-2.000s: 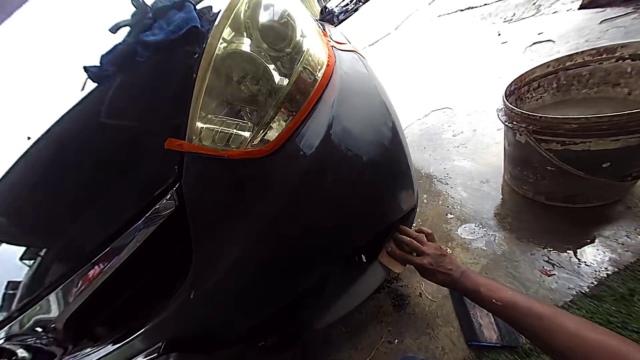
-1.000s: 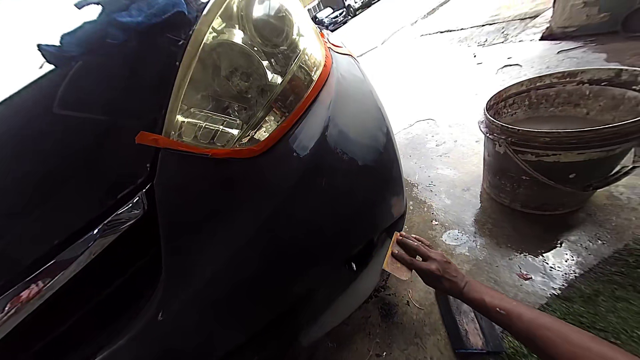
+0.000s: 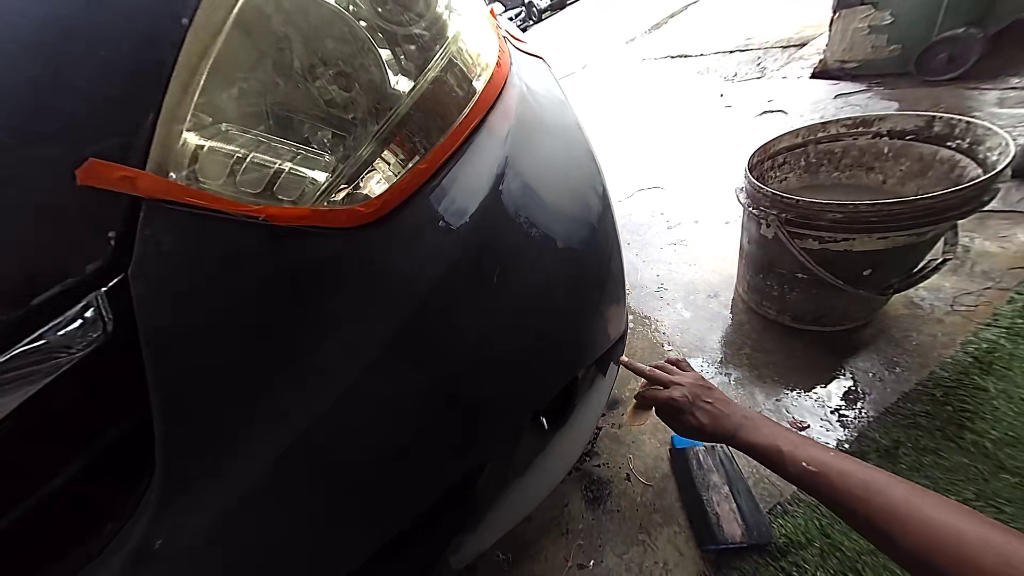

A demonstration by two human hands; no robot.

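My right hand (image 3: 680, 394) is at the right edge of a dark car bumper (image 3: 336, 376), its index finger stretched out to the bumper's corner. Its other fingers curl around a small tan piece (image 3: 638, 413), which looks like sandpaper and shows below them. Grey patches (image 3: 552, 168) mark the bumper beside the headlight (image 3: 304, 104), whose lower and outer edges are lined with orange masking tape (image 3: 320, 214). My left hand is not in view.
A dirty bucket (image 3: 808, 264) holding murky liquid stands on the wet concrete (image 3: 680, 264). Below my forearm lies a dark block (image 3: 720, 496) with a blue bit at its end. Grass (image 3: 952, 432) borders the concrete. A wheeled bin (image 3: 896, 40) is at the back right.
The index finger of my right hand now points out to the bumper's edge; a second ago the tan piece was held up against that edge. The view has moved closer to the bumper.
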